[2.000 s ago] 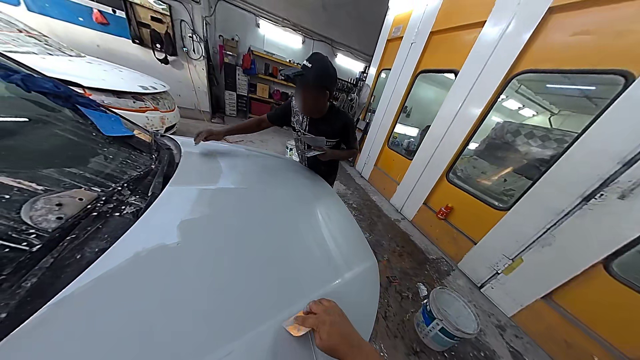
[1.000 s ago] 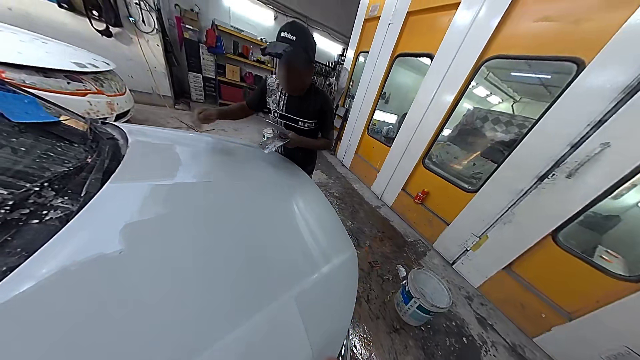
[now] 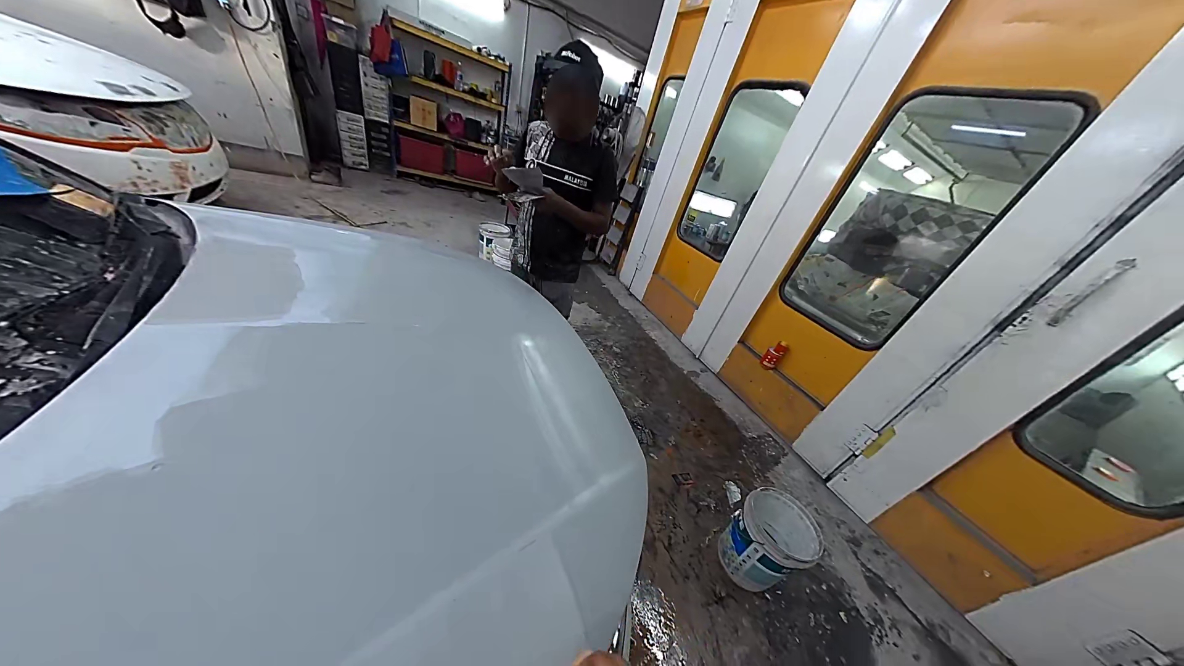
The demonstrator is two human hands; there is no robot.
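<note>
The light grey hood of a car (image 3: pixel 370 444) fills the lower left of the head view. Paler, irregular patches lie along its left side, and a bright streak of reflected light runs near its right side. Only a fingertip of my right hand (image 3: pixel 599 659) shows at the bottom edge, beside the hood's front right edge; whether it holds anything is hidden. My left hand is out of view.
Beyond the hood stands a co-worker (image 3: pixel 564 185) holding a thin grey sheet. A lidless plastic bucket (image 3: pixel 782 536) sits on the wet floor at right, before yellow-and-white booth doors (image 3: pixel 768 305). Another masked car (image 3: pixel 102 129) is at far left.
My right hand, on the hood with an orange pad two seconds ago, is now almost wholly below the frame. The co-worker's outstretched arm has drawn back from the hood.
</note>
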